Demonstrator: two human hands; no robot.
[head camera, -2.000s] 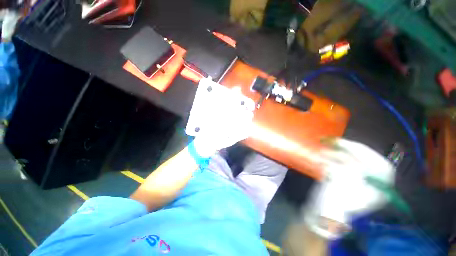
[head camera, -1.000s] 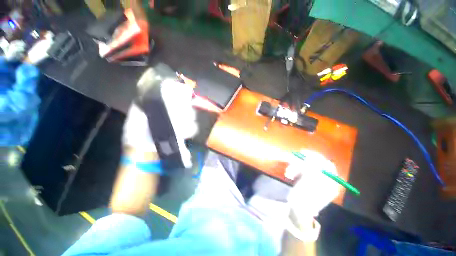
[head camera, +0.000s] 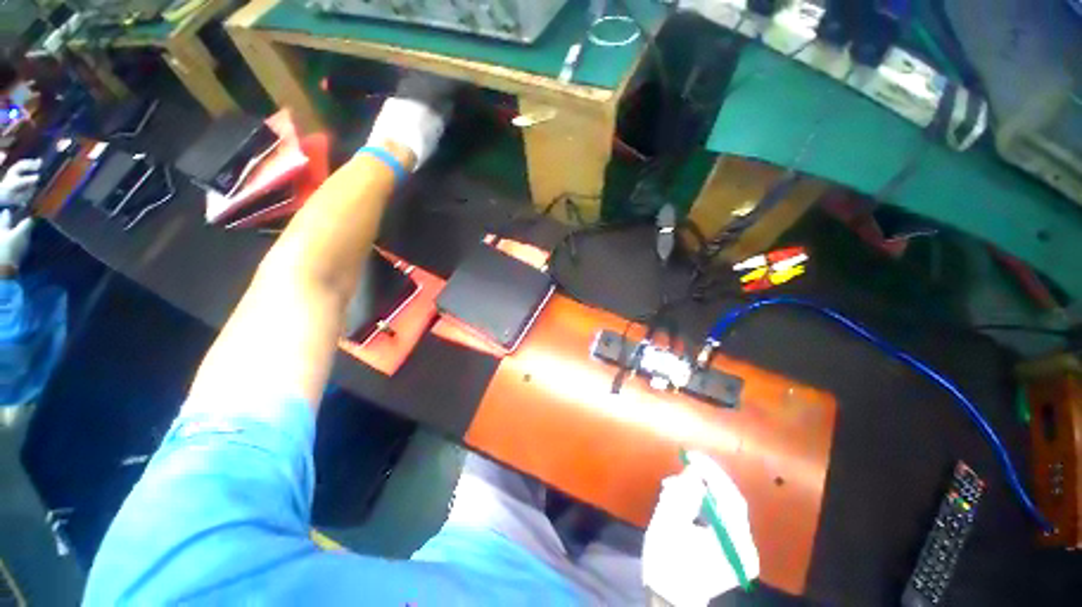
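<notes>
My left hand (head camera: 409, 128), white-gloved, reaches far forward under the green-topped shelf; a dark shape is at its fingertips, too dim to tell whether it is gripped. My right hand (head camera: 698, 536), white-gloved, holds a thin green pen (head camera: 726, 541) over the near edge of the orange-brown test fixture (head camera: 558, 415). The black connector block (head camera: 717, 388) at the fixture's far edge has no box on it. One black set-top box (head camera: 496, 296) lies on a red-orange mat at the fixture's left corner. Another box (head camera: 382, 294) lies on a mat further left, partly behind my left arm.
A remote control (head camera: 946, 540) lies at right, near a wooden control box (head camera: 1054, 451). A blue cable (head camera: 884, 338) curves there from the fixture. Red, yellow and white plugs (head camera: 771, 269) lie behind. More boxes (head camera: 228, 154) lie at left. Another person's gloved hands (head camera: 17, 213) show far left.
My left hand has moved from near my lap, with a black box, forward under the shelf. My right hand still holds the green pen, a little nearer to me. The view has tilted up.
</notes>
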